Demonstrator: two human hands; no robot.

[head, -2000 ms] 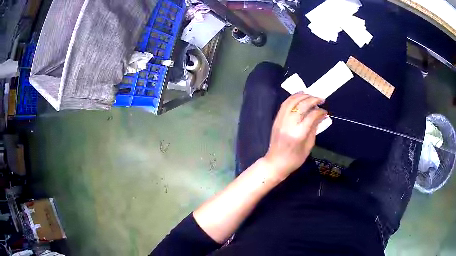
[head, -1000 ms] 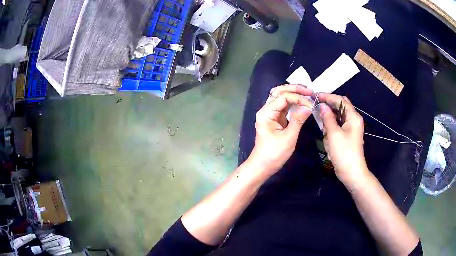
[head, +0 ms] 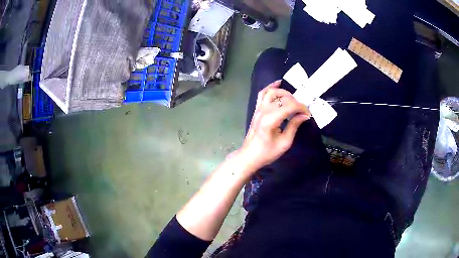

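My left hand (head: 277,121) holds a white cross-shaped fabric piece (head: 332,69) by its lower left part, between thumb and fingers, above the dark surface on my lap. One long band points up and right, and two shorter flared ends show at the upper left and lower right. A pale thread (head: 385,105) runs taut from the piece's centre to the right, over my right thigh. My right hand is not in view. No needle can be seen.
A tan marked ruler (head: 375,59) lies right of the piece. White cut pieces (head: 338,9) lie at the far end. A clear scrap bin (head: 447,143) stands at right. A grey fabric bin (head: 98,55) and blue crate (head: 151,93) stand at left.
A second ago both hands pinched the piece together. Now my right hand has left the picture, the slack thread is pulled straight, and the piece's lower right end shows openly.
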